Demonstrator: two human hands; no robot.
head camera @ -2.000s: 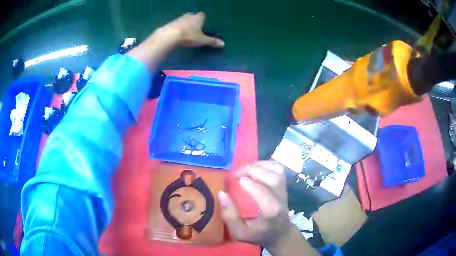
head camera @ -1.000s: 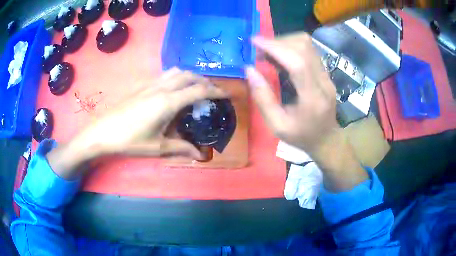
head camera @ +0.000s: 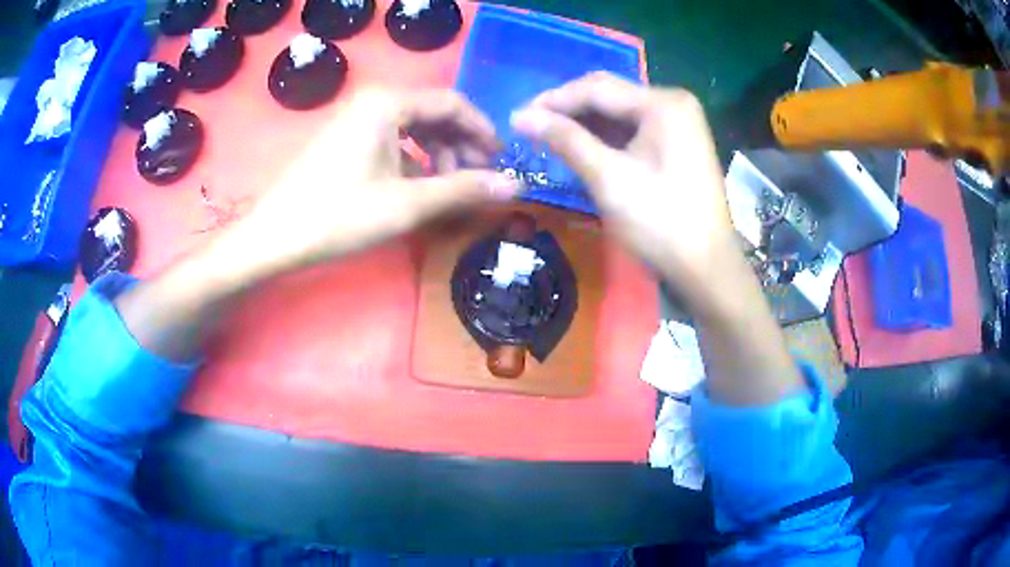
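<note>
A glossy dark round housing (head camera: 512, 305) with a white piece on top sits in the ring of the orange-brown square fixture (head camera: 443, 360); a reddish-brown knob shows at its lower edge. My left hand (head camera: 426, 166) is raised above the fixture, thumb and fingers curled toward each other. My right hand (head camera: 620, 144) is over the blue parts bin (head camera: 604, 50), fingertips bent together near the left fingertips. Thin metal bits lie in the bin. Both hands are blurred, and I cannot tell whether either fingertip pair holds a small part.
Several dark housings (head camera: 308, 73) stand at upper left beside a second blue bin (head camera: 67, 144). At right are an orange screwdriver (head camera: 886, 109), an open metal tray (head camera: 864, 183), crumpled white paper (head camera: 676, 360) and a small blue bin (head camera: 910, 266). Red-handled pliers (head camera: 39, 354) lie far left.
A housing has come into the fixture since the earliest frame. Since the middle frame, my left hand has lifted off it, and both hands have come close together above the fixture and bin.
</note>
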